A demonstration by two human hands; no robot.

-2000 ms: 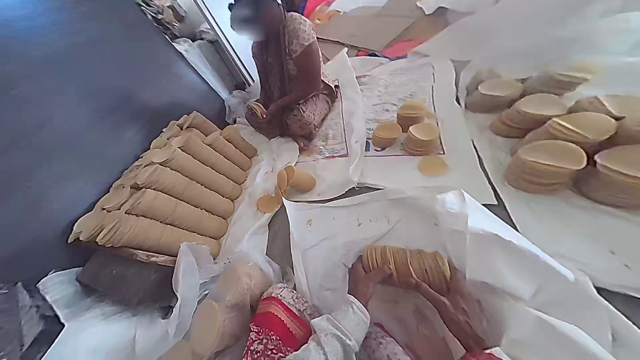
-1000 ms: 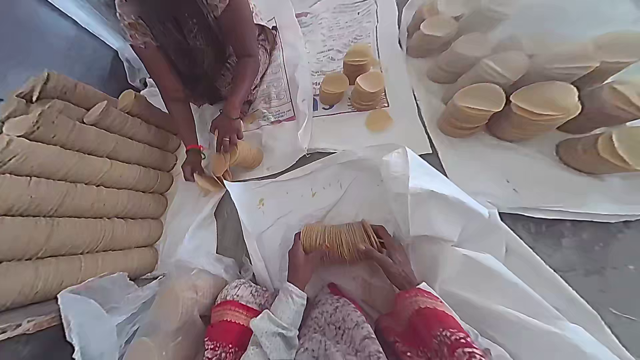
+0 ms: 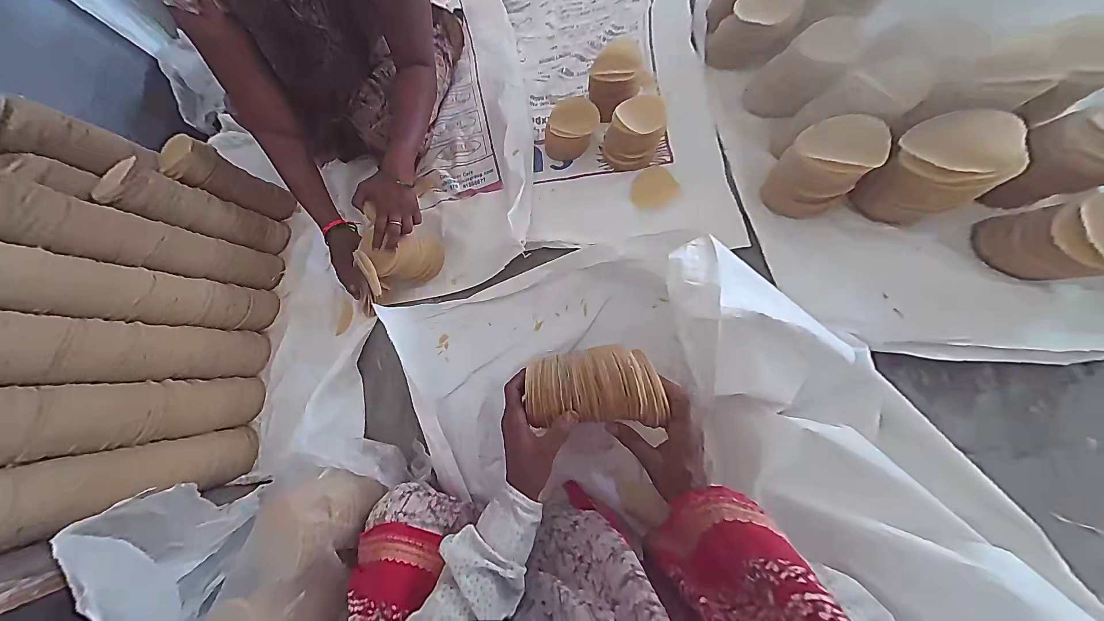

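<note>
A stack of thin round yellowish discs, like papads [image 3: 595, 385], lies on its side between my hands, above a white plastic sheet [image 3: 466, 379]. My left hand [image 3: 530, 440] grips its left end, with the thumb along the near side. At the right end, my right hand [image 3: 668, 440] presses with its palm and fingers, its thumb below the stack. Whether the stack rests on the sheet or is lifted, I cannot tell. A clear plastic bag with more discs [image 3: 310, 526] lies left of my left sleeve.
Long rolls of stacked discs [image 3: 129, 345] are piled at the left. A co-worker's hands [image 3: 384, 216] handle a small disc stack [image 3: 414, 259] at the upper left. Short stacks [image 3: 634, 129] stand on a printed sheet; several more [image 3: 940, 164] fill a white sheet at the upper right.
The view has swung down and closer. Both my hands stay at the ends of the disc stack. The co-worker's hands have reached down to the discs on the sheet since the earliest frame.
</note>
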